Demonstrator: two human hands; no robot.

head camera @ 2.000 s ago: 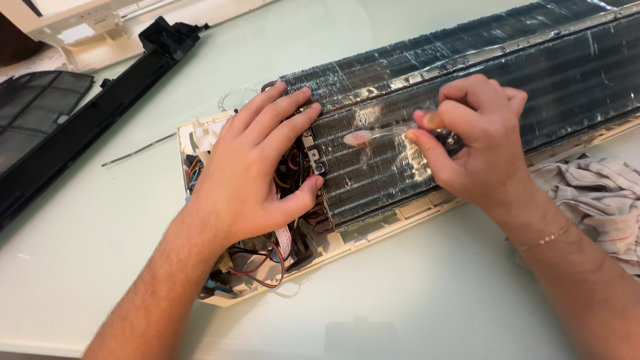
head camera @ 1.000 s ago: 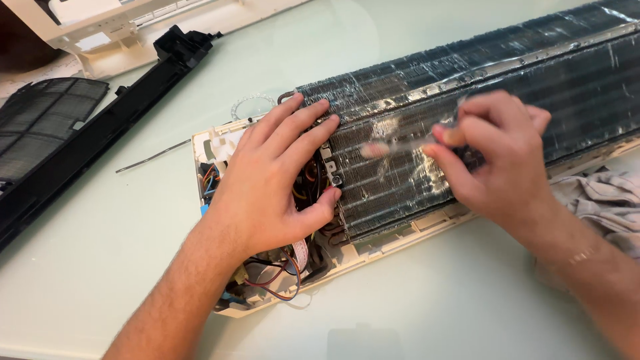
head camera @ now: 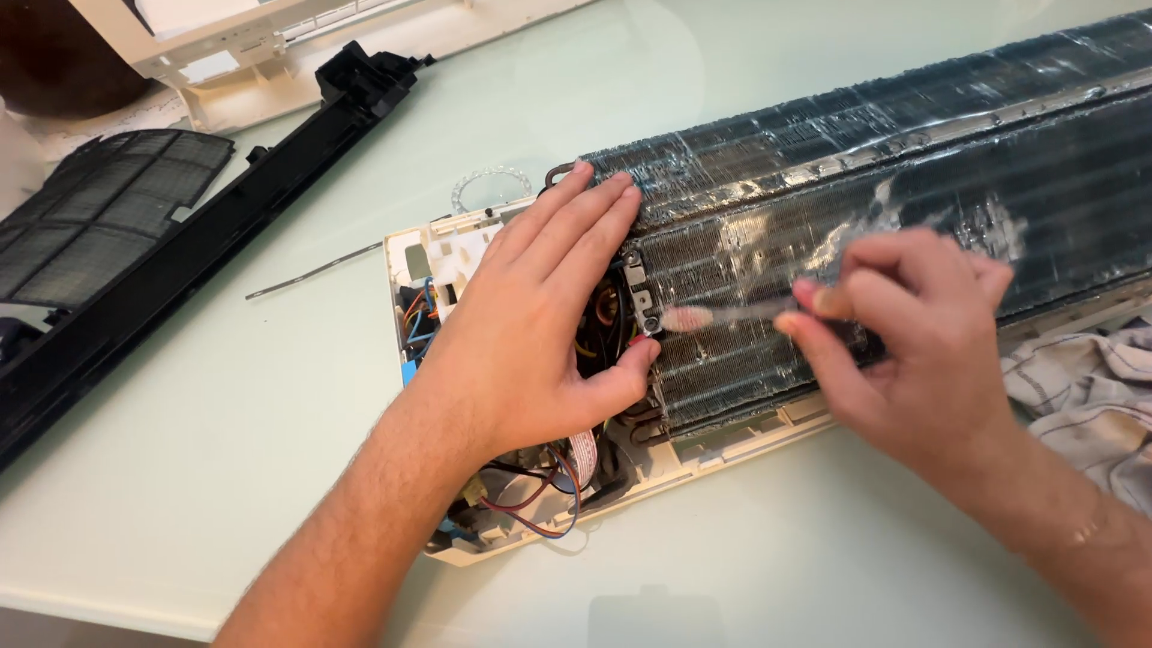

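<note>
My right hand [head camera: 900,333] grips a clear-handled toothbrush [head camera: 688,319], its bristle head over the left end of the finned evaporator coil [head camera: 756,288]. The brush and hand are somewhat blurred. Spread across the coil's left end is my left hand [head camera: 540,315], fingertips on the metal edge and thumb beside the end bracket [head camera: 641,292]. Beneath that hand lies the wiring compartment of the cream plastic air conditioner base [head camera: 720,459], partly hidden. Loose wires [head camera: 540,517] and a ribbon cable [head camera: 583,459] show below the palm.
A long black plastic part [head camera: 207,225] and a mesh air filter [head camera: 108,207] lie at left. The cream plastic housing [head camera: 261,54] is behind them. A thin dark rod [head camera: 315,270] and a clear beaded ring [head camera: 490,184] rest near the base. A checked cloth [head camera: 1089,387] sits at right.
The toothbrush head has moved left along the coil, close to the end bracket. My left hand stays on the coil's left end.
</note>
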